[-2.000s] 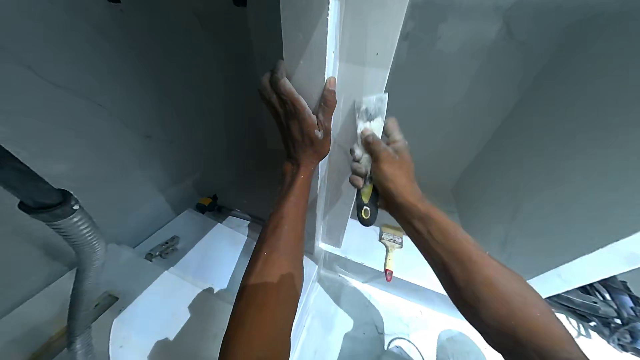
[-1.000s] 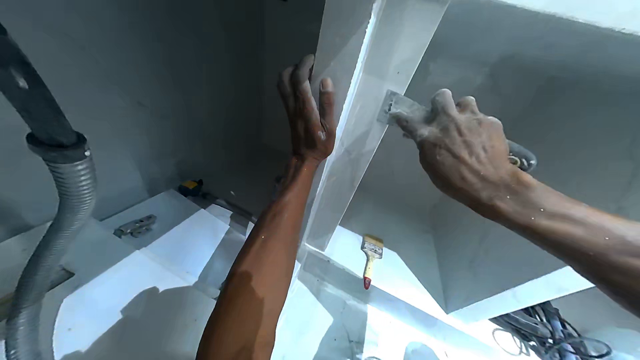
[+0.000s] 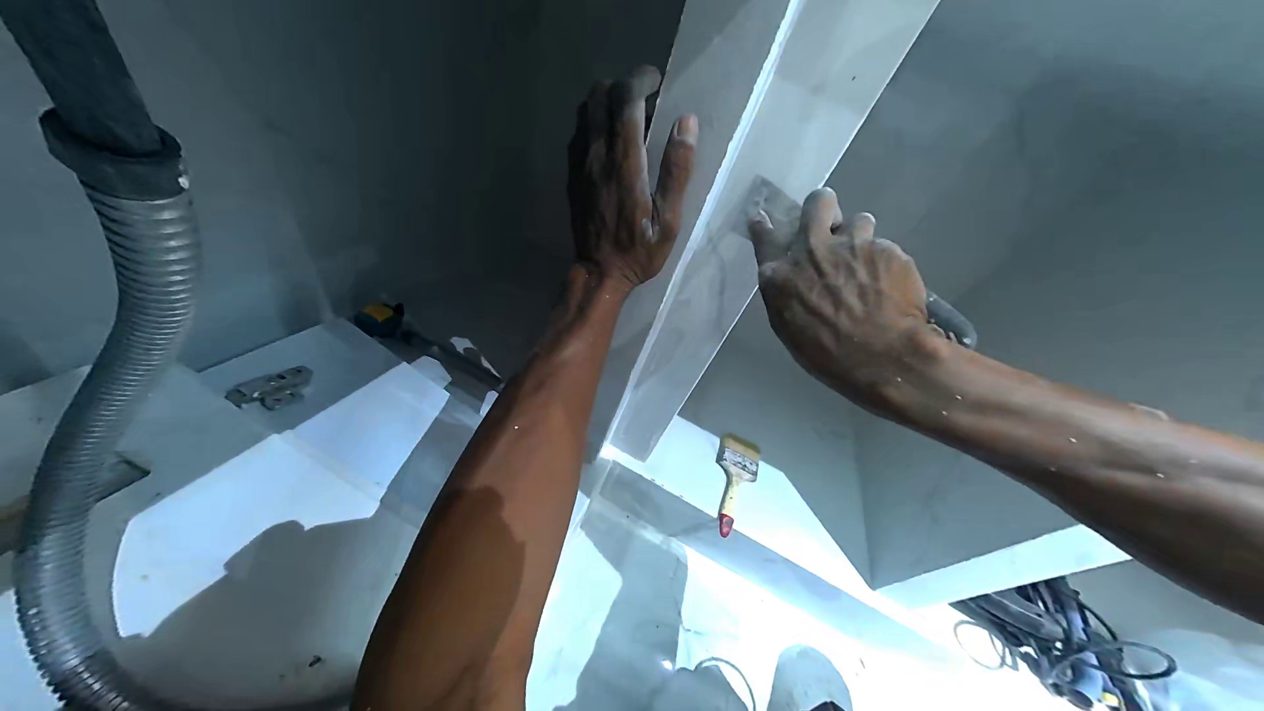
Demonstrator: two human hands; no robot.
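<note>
My left hand [image 3: 632,183] rests with spread fingers against the left side of an upright grey panel post [image 3: 726,99], holding no tool. To its right, my right hand [image 3: 849,281] grips a putty knife [image 3: 772,207]; the blade lies against the post's right-hand face, and the dark handle end sticks out behind the palm. A pale, bright line runs along the post between its two faces. Below the post's foot, a paintbrush [image 3: 733,479] with a red handle tip lies on the white ledge.
A grey corrugated hose [image 3: 148,286] hangs at the left. A metal hinge [image 3: 270,387] and a yellow-and-black tool [image 3: 379,318] lie on the lower left surfaces. Bundled dark cables [image 3: 1062,637] lie at the bottom right, below a panel's white edge [image 3: 997,565].
My right hand has turned from an upright hold on the putty knife to a sideways, back-of-hand-up hold. The left hand stays on the post. The view has shifted, showing more of the hose.
</note>
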